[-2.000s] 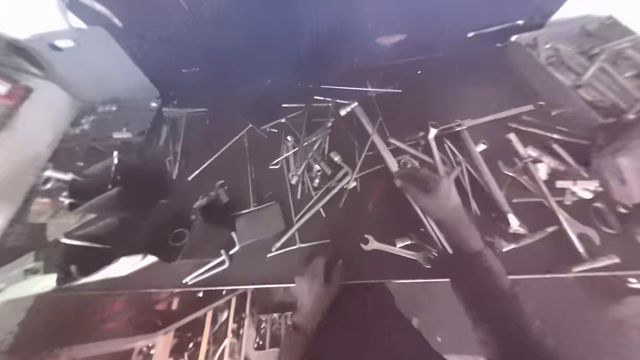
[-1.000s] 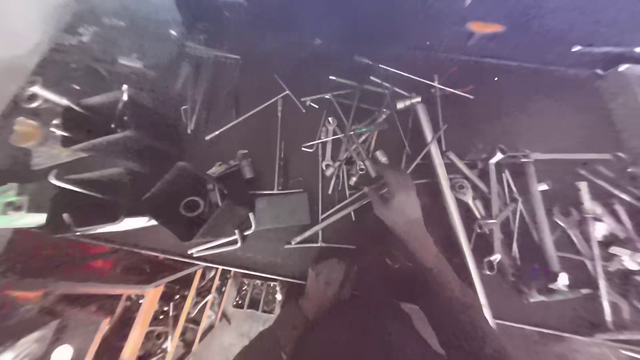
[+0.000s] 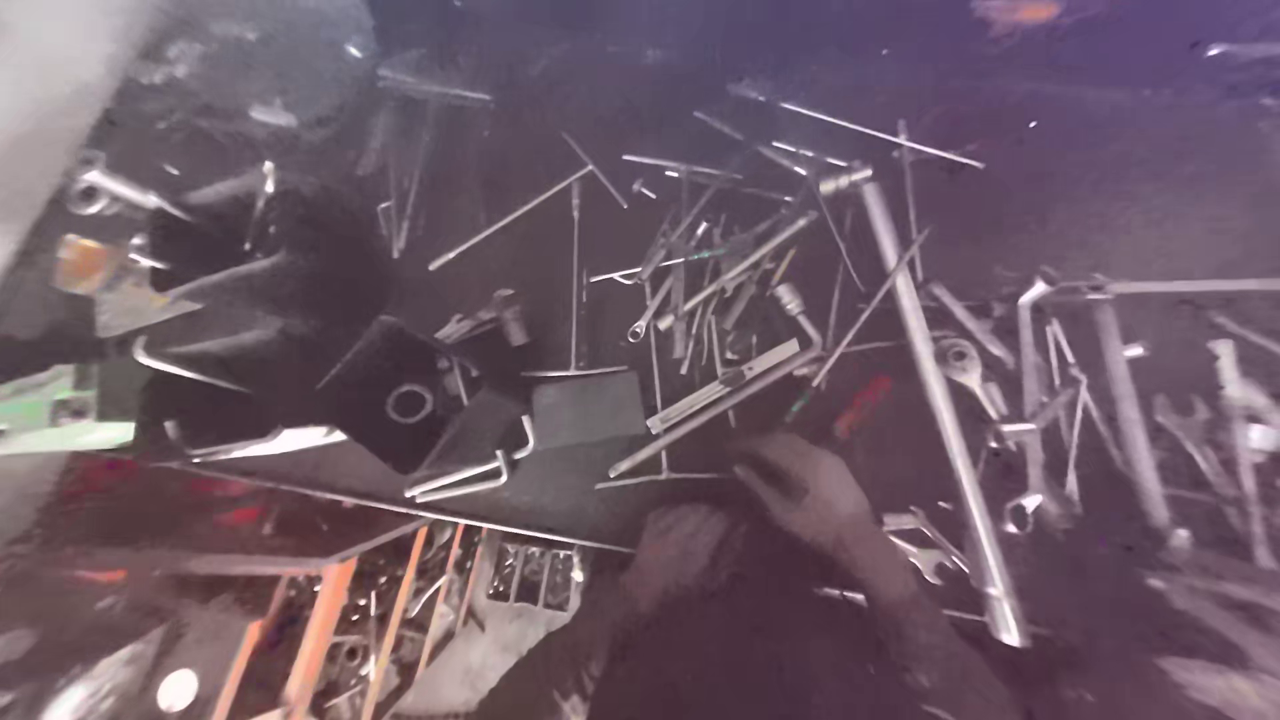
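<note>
My right hand (image 3: 810,490) is low over the dark workbench, its fingers curled and pointing left. Whether anything is between them cannot be made out. Beside it, nearer the edge, is my blurred left hand (image 3: 682,540), its fingers hard to see. Just beyond my hands lie an L-shaped socket wrench (image 3: 715,410) and a flat metal tool (image 3: 725,385) with a slot. A heap of wrenches and thin rods (image 3: 715,280) is behind them. To the right of my right hand rests a long breaker bar (image 3: 930,380), with an open-end wrench (image 3: 925,555) near my wrist.
T-handle wrenches (image 3: 575,270) lie left of the heap. Bent hex keys (image 3: 465,480) and a dark block with a round hole (image 3: 385,395) are at left. A drawer with orange dividers (image 3: 325,630) stands open below. More wrenches (image 3: 1130,410) cover the right side.
My right hand has drawn back from the wrench heap toward my body and my left hand. The long breaker bar stays lying to the right of the heap. The view has shifted left since the earliest frame.
</note>
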